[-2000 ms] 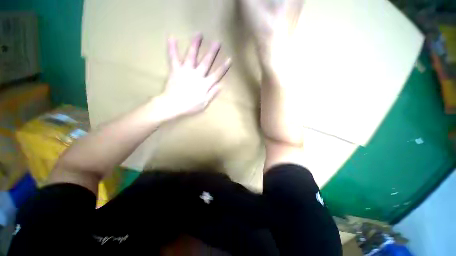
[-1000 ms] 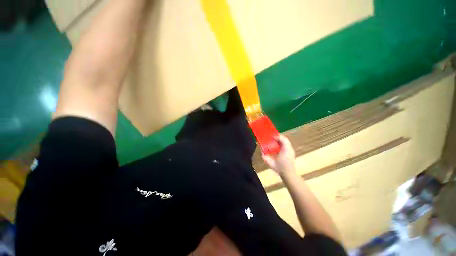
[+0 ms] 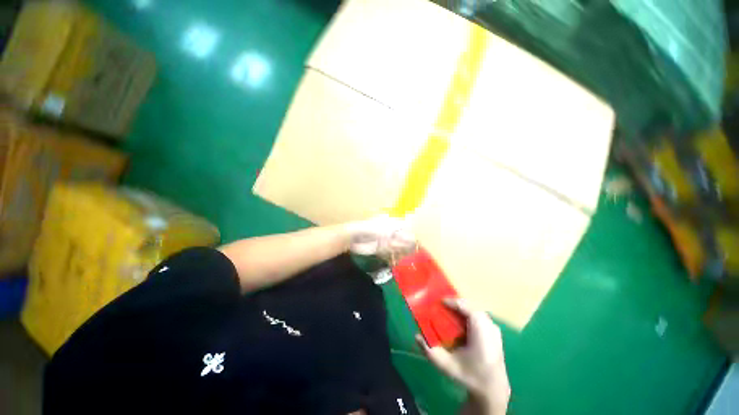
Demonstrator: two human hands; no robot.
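Observation:
The large brown shipping carton (image 3: 519, 105) lies on the green floor with its flaps meeting at a centre seam. A yellow strip of packing tape (image 3: 442, 134) runs across its top to the near edge. My right hand (image 3: 478, 352) grips the red tape gun (image 3: 425, 296) just off the carton's near edge. My left hand (image 3: 379, 237) is at the near edge, by the end of the tape strip and the tape gun's front end. Its fingers are blurred, and whether they hold the tape cannot be told.
Yellow-taped parcels and cartons (image 3: 89, 251) stand at the left. A green wrapped bulk (image 3: 672, 49) is at the upper right. Bundled goods with yellow bands (image 3: 677, 194) stand at the right on an orange edge. The glossy green floor (image 3: 202, 138) shows around the carton.
The view has swung, and the whole carton top now shows. My left hand has come down to the near edge beside the tape gun. The stretched tape between carton and tape gun no longer shows.

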